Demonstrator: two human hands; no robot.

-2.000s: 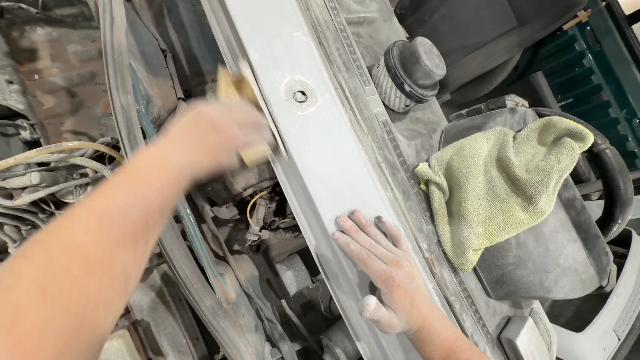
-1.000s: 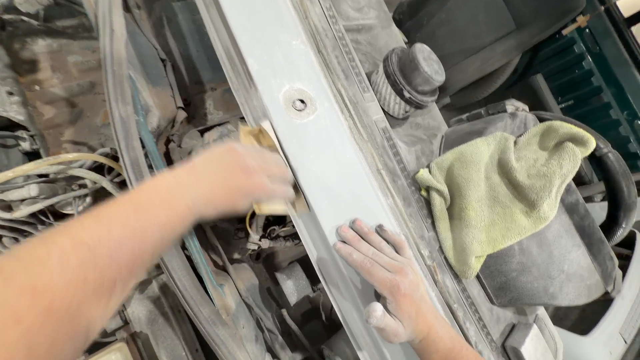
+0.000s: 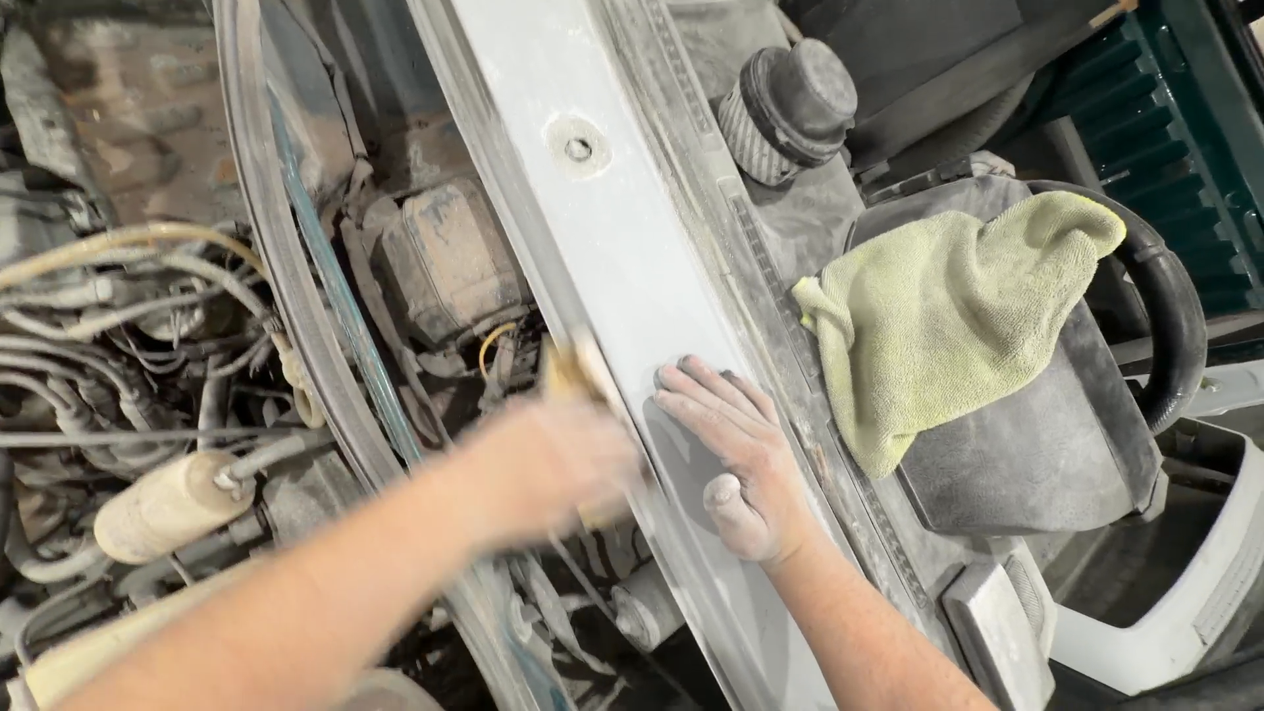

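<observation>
My left hand (image 3: 558,459), blurred by motion, is closed around a piece of yellow sandpaper (image 3: 573,380) at the left edge of a light grey primed car body panel (image 3: 632,237). Whether the sandpaper wraps a block cannot be told. Resting flat on the panel, to the right of it, is my right hand (image 3: 731,444), dusty and with nothing in it, its thumb apart from the fingers. A round hole (image 3: 579,149) with a sanded ring around it lies higher up the panel.
Engine hoses (image 3: 128,257) and a cylindrical canister (image 3: 173,504) fill the left. A ribbed filter with a black cap (image 3: 790,109) stands right of the panel. A green-yellow microfiber cloth (image 3: 958,316) drapes over the dusty dashboard, beside the steering wheel (image 3: 1170,306).
My left hand has moved down along the panel's left edge with the sandpaper. My right hand remains flat on the panel in about the same place.
</observation>
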